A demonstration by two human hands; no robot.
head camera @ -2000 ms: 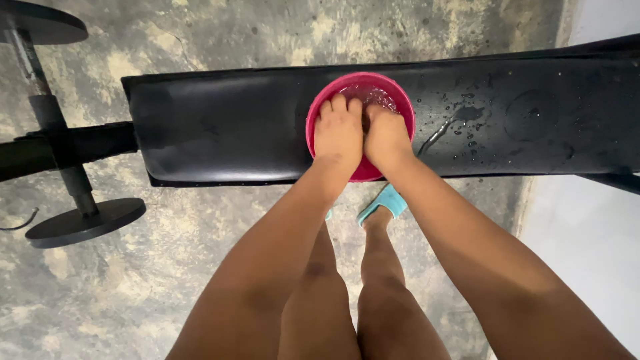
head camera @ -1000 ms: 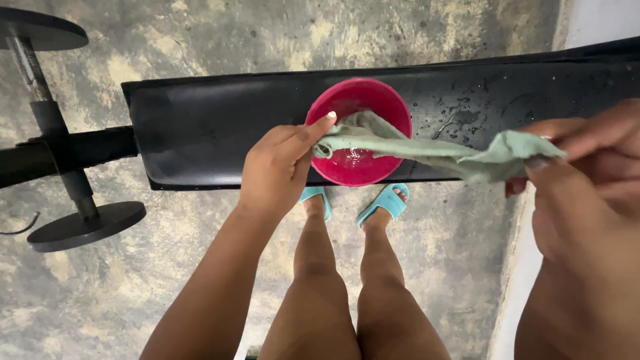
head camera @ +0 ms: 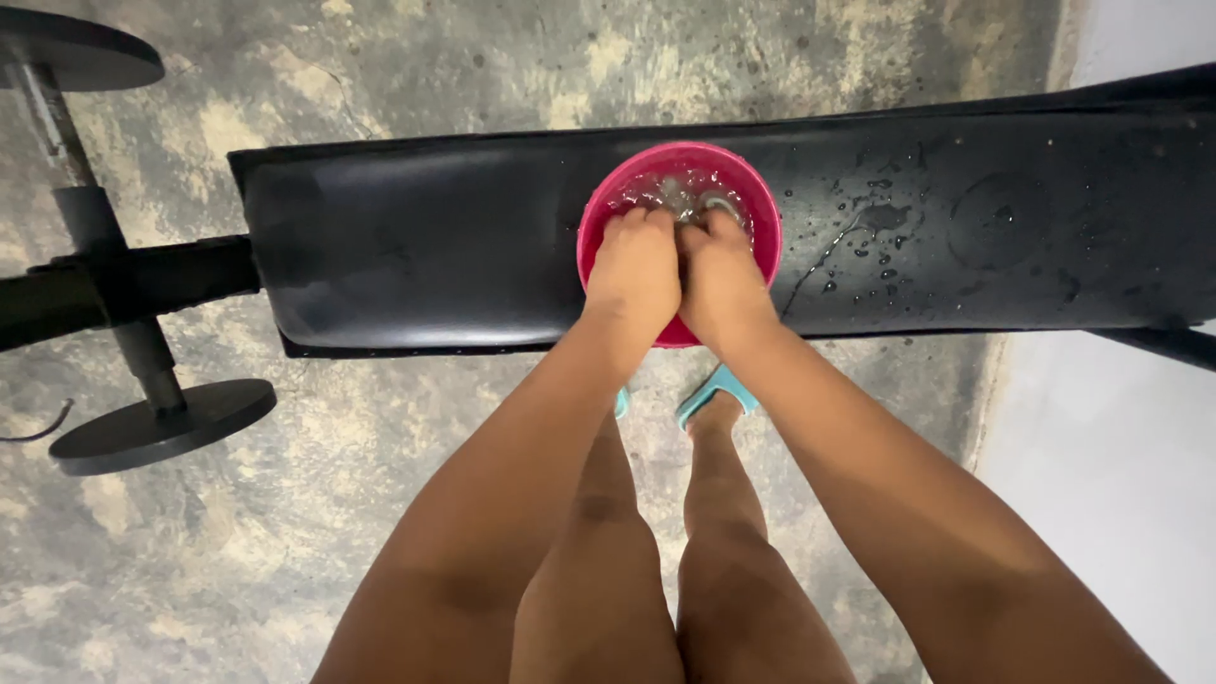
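A round pink basin (head camera: 591, 223) with water in it stands on a black padded bench (head camera: 408, 247). Both of my hands reach down into it side by side, fingers bent and partly under the water. My left hand (head camera: 635, 266) is at the left of the basin, its fingertips hidden. Close beside it, my right hand (head camera: 727, 280) dips in at the right. Part of a greyish-green cloth (head camera: 719, 202) shows in the water at the right hand's fingers; the rest is hidden. Whether either hand grips the cloth cannot be seen.
Water drops and a small puddle (head camera: 883, 217) lie on the bench right of the basin. At the left, a black metal bar with round discs (head camera: 166, 425) joins the bench frame. My feet in light blue slippers (head camera: 719, 388) stand on the mottled floor below. A pale wall (head camera: 1092, 494) rises at the right.
A second ago both hands held the green cloth stretched out above the basin, the right hand far to the right. Now both hands and the cloth are down in the basin.
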